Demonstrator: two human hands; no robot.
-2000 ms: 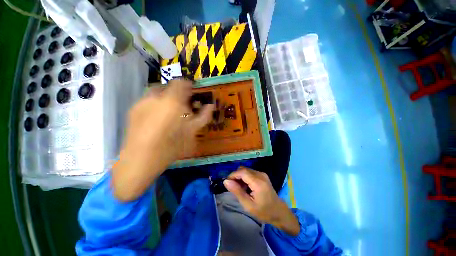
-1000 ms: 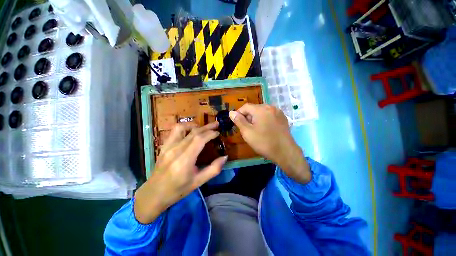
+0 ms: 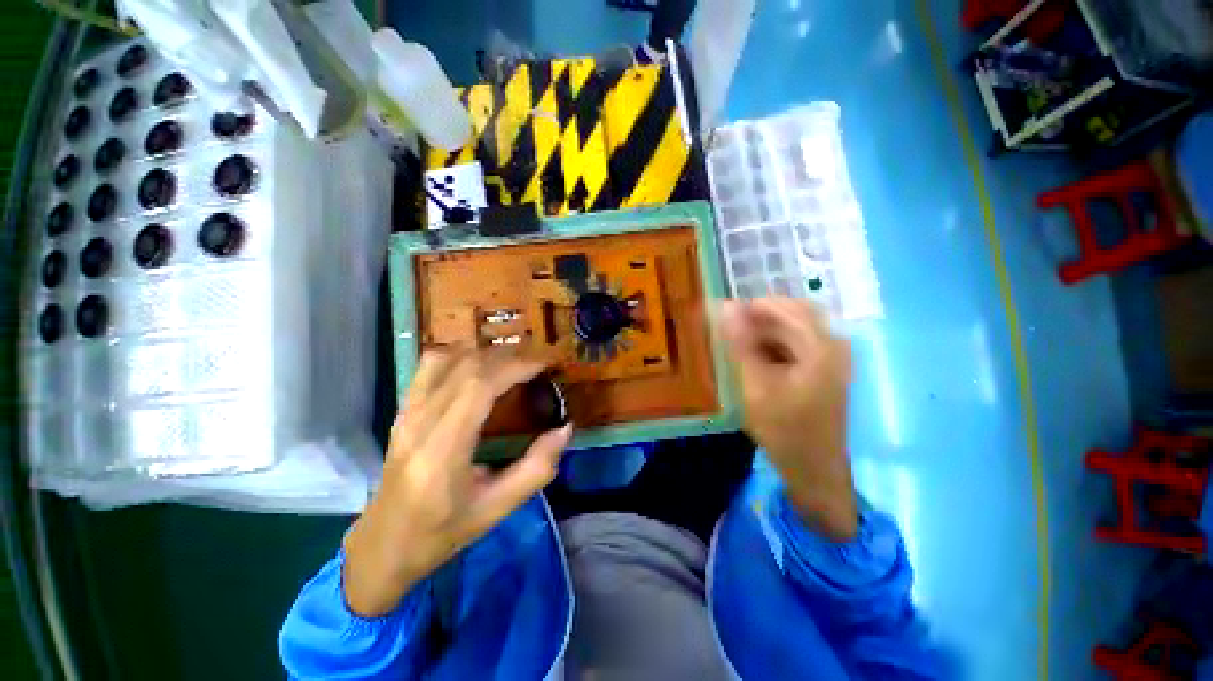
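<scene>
The orange-brown fixture plate (image 3: 452, 286) with its green frame lies in front of me. A round black part (image 3: 599, 317) sits in the spiky dark nest on the plate's raised block, with no hand on it. My left hand (image 3: 459, 446) is over the plate's lower left and holds another round black part (image 3: 547, 401) with a shiny rim between thumb and fingers. My right hand (image 3: 796, 393) is off the plate's right edge, blurred, fingers curled; whether it holds anything cannot be told. Small silvery pieces (image 3: 503, 329) lie on the plate's left half.
A stacked translucent tray (image 3: 166, 399) with rows of black discs stands at the left. A clear compartment tray (image 3: 798, 200) is at the right. Behind the plate are the striped cover (image 3: 585, 127), a smudged white sheet (image 3: 454, 194) and the white-wrapped machine head (image 3: 423, 91). Red stools (image 3: 1111, 220) stand far right.
Both hands came together over the nest, then parted. My right hand has moved right, off the plate; my left hand has shifted slightly left and down. The round part in the nest is now uncovered.
</scene>
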